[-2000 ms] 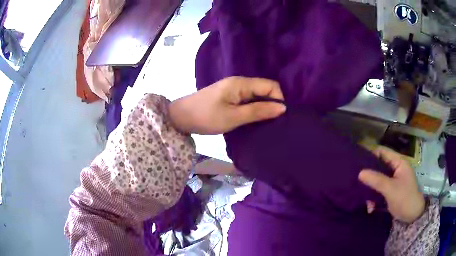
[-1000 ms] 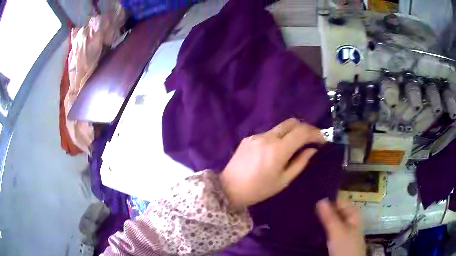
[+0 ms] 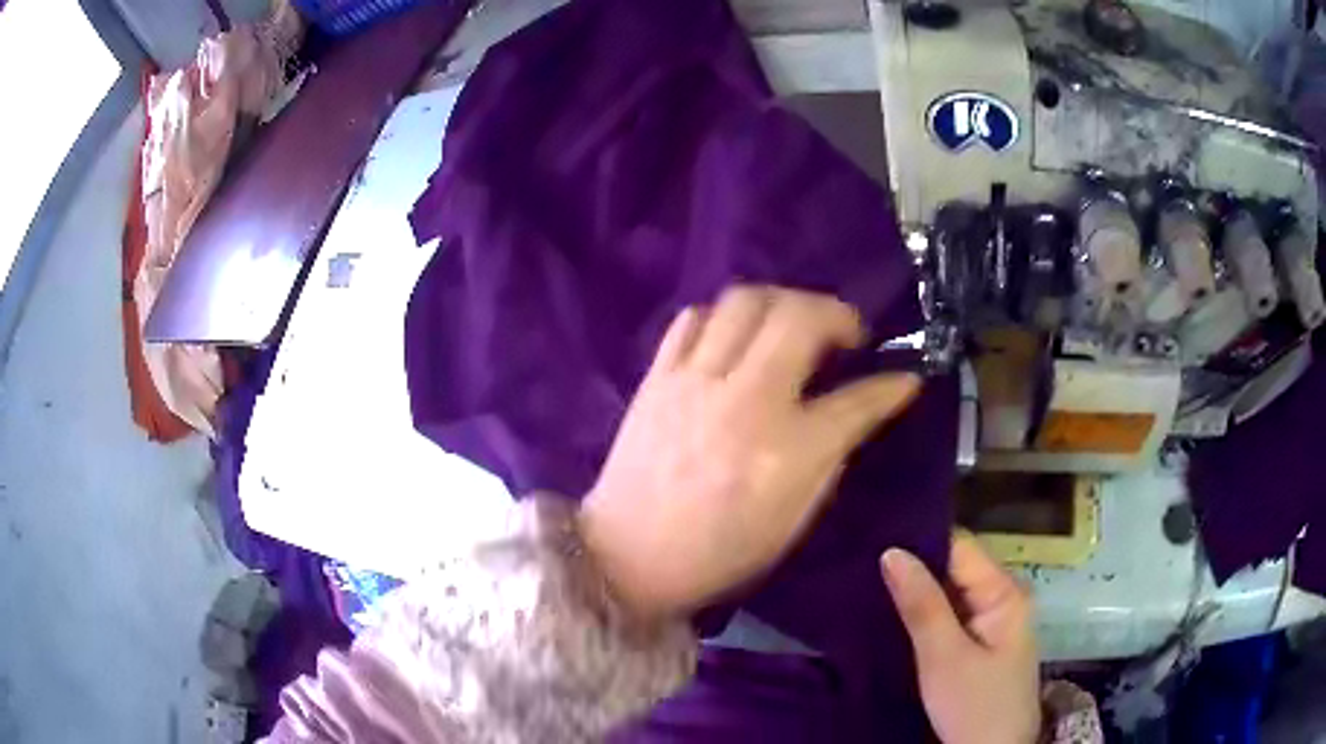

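Dark purple cloth (image 3: 582, 247) is spread over the white table, its right edge at the foot area (image 3: 938, 327) of the cream overlock machine (image 3: 960, 58). My left hand (image 3: 727, 451) lies on the cloth just left of the foot, thumb and fingers pinching it near the needle area. My right hand (image 3: 967, 632) holds the cloth's right edge lower down, between thumb and fingers. The fingers partly hide the cloth edge at the foot.
The yellow-rimmed cut-out (image 3: 1083, 516) is right of the cloth. Pale tension knobs (image 3: 1112, 247) line the machine. A glossy maroon board (image 3: 276, 218) and peach cloth (image 3: 197, 131) are at left. More purple cloth (image 3: 1258, 465) hangs at right. A blue basket (image 3: 342, 12) is at the top.
The cloth was first held up between both hands and now lies with its edge at the machine foot. My left hand has moved to the foot. The view has shifted towards the machine.
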